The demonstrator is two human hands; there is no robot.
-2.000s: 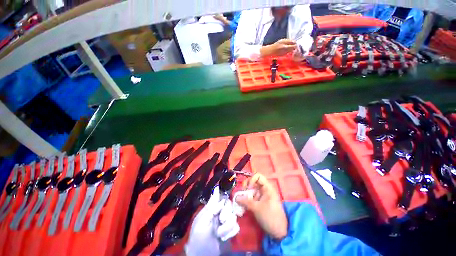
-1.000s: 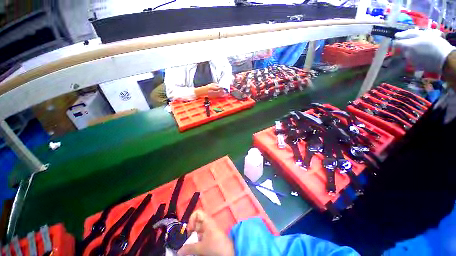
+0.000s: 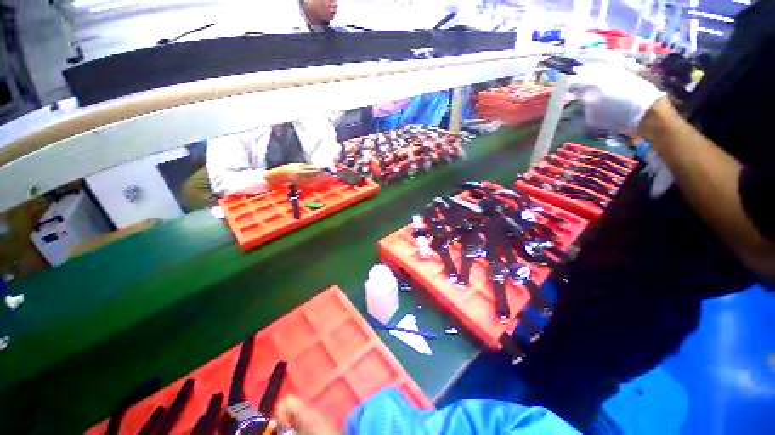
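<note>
My right hand (image 3: pixel 306 416), bare with a blue sleeve, is at the bottom edge and mostly cut off. Its fingertips are at the side of a round-faced watch (image 3: pixel 246 420), also cut off by the edge. Whether they grip it or hold a cloth cannot be told. My left hand is out of the picture. Black-strap watches (image 3: pixel 168 411) lie slanting on the left half of the near red-orange compartment tray (image 3: pixel 338 304); its right pockets show no watches.
A white bottle (image 3: pixel 381 294), a white pointed piece (image 3: pixel 411 334) and a blue stick stand or lie right of the tray. Beyond is a tray heaped with watches (image 3: pixel 497 255). A person in black stands at right, white-gloved hand (image 3: pixel 616 98) raised. Another person sits opposite.
The view has swung right and up. My right hand and the watch sit lower in the picture; my left glove and the grey-strap tray have left it. The person at right shows more fully.
</note>
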